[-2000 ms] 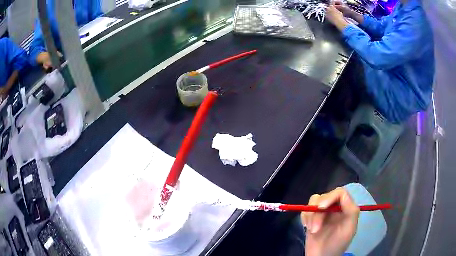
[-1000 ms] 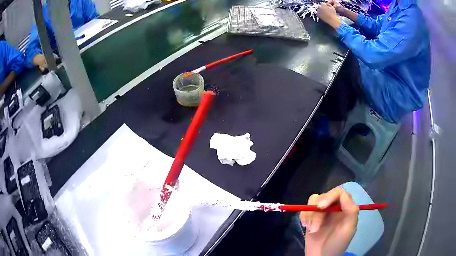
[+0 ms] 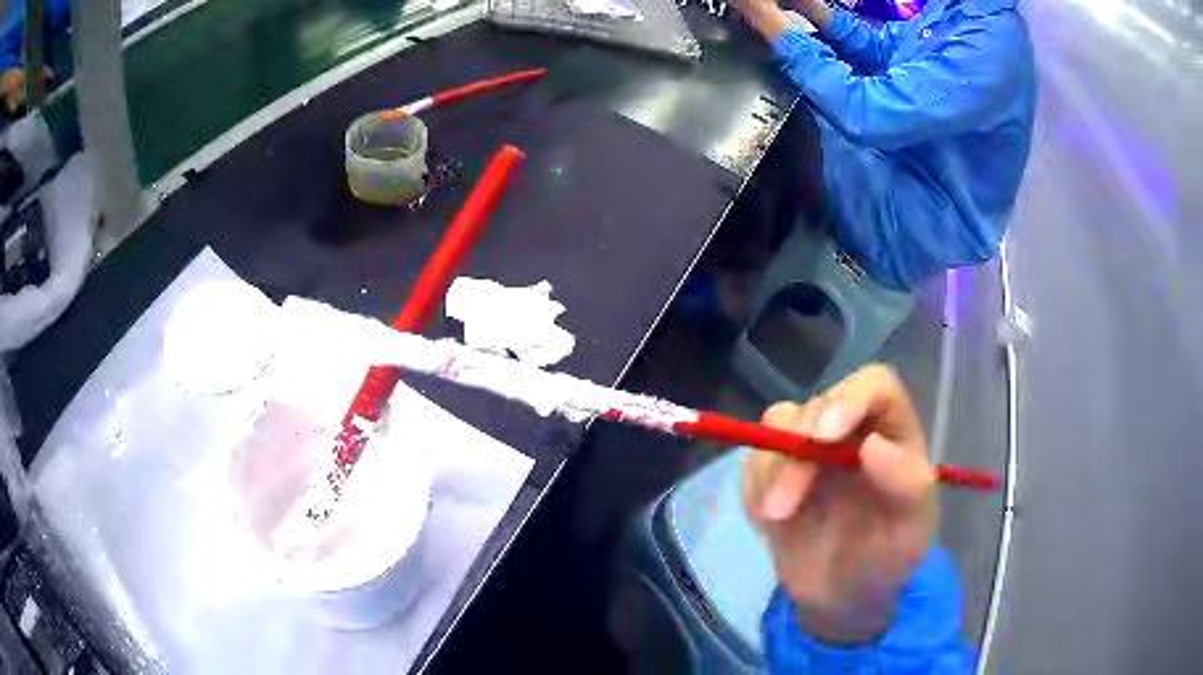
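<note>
My right hand (image 3: 851,508), at the lower right, holds the thin red handle of a paste brush (image 3: 739,433). The brush's far part is caked white and its tip is above the paste tub, crossing in front of a thicker red rod (image 3: 455,244). The rod leans in the open white paste tub (image 3: 370,593), which holds white paste. The tub stands on a white paper sheet (image 3: 125,442). A white tub lid (image 3: 218,340) lies on the sheet. My left hand is not in view.
A crumpled tissue (image 3: 508,319) lies beside the paper. A cloudy small jar (image 3: 385,165) has a thin red brush across it. Phone half-assemblies (image 3: 24,244) are at the left edge. A person in blue (image 3: 910,132) sits at the bench, upper right. Stools (image 3: 825,310) stand beside the bench.
My right hand has raised the brush off the tub, showing its whole white-caked end. The view has shifted, so the bench things sit further left and higher.
</note>
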